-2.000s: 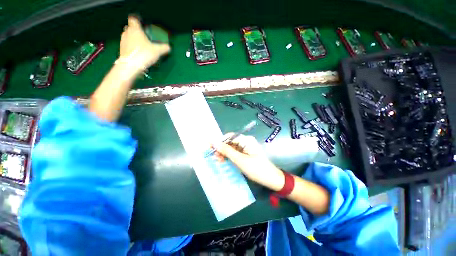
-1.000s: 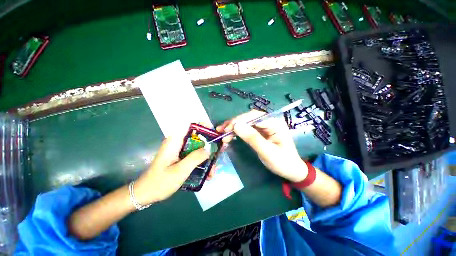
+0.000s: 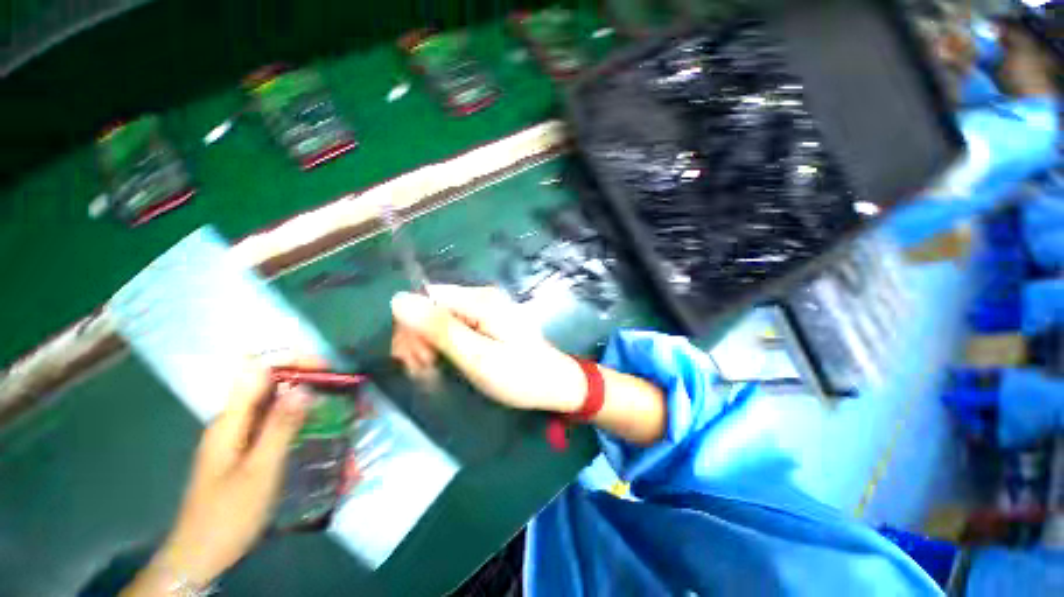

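My left hand (image 3: 239,472) holds a half-built phone (image 3: 317,449) with a red rim and green board, over the pale liner sheet (image 3: 233,338). My right hand (image 3: 478,350) is to the right of the phone, apart from it. It holds a thin pale stick tool (image 3: 408,251) that points up and away; the tool is blurred. Whether a small black part is also in my right fingers cannot be told. A loose pile of black parts (image 3: 560,257) lies on the bench beyond my right hand.
A black bin (image 3: 636,251) heaped with black parts stands right of the pile. Several red-rimmed phones (image 3: 298,114) lie on the green conveyor beyond the pale worn edge (image 3: 408,181). Clear trays (image 3: 863,303) are below the bin. Other people in blue (image 3: 1015,152) show at the right.
The view has turned to the right. My right hand has moved off the phone with the tool, which now points upward. My left hand still holds the phone, fetched from the belt side earlier.
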